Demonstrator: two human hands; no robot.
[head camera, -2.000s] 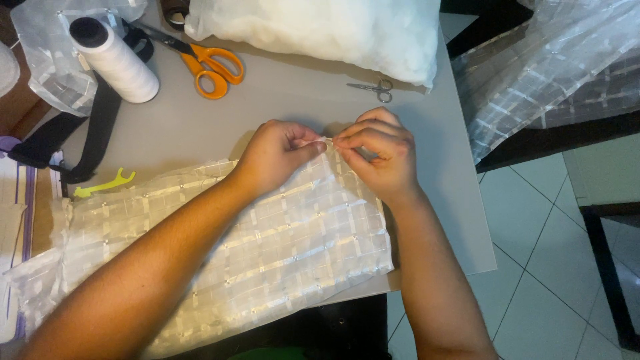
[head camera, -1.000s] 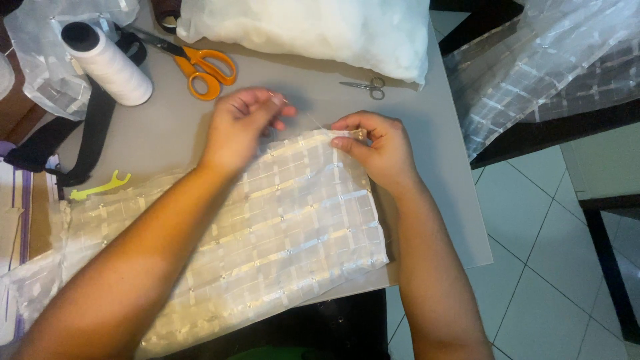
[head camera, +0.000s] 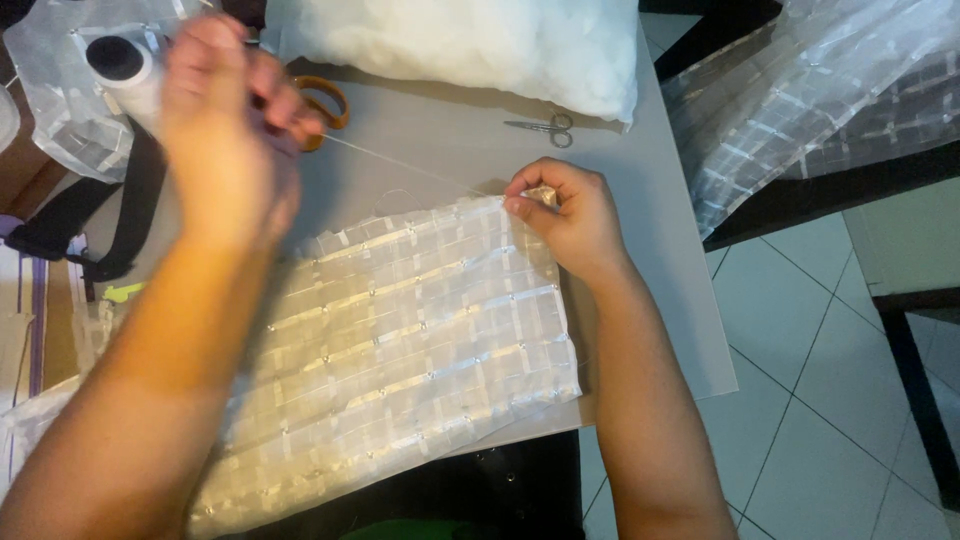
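Observation:
Sheer white checked fabric (head camera: 420, 322) lies over the near part of the grey table. My right hand (head camera: 566, 214) pinches its upper right corner between thumb and fingertips. Raised at the upper left, my left hand (head camera: 225, 120) is blurred, its fingers bent together at the end of a taut white thread (head camera: 405, 161). That thread runs down to the pinched corner. Whether a needle is between the left fingertips cannot be seen. Behind this hand are a white thread spool (head camera: 124, 75), partly covered, and orange-handled scissors (head camera: 330, 101), of which only the handle loops show.
Small metal scissors (head camera: 551, 129) lie below a white stuffed cushion (head camera: 465, 52). A black strap (head camera: 139, 202) and a yellow-green plastic piece (head camera: 124, 292) are at left. More sheer fabric (head camera: 795, 105) hangs at right, beyond the table edge (head camera: 697, 247). Tiled floor shows below it.
My left hand has moved from beside my right hand up and to the left, drawing the thread out long. The right hand still holds the fabric's corner.

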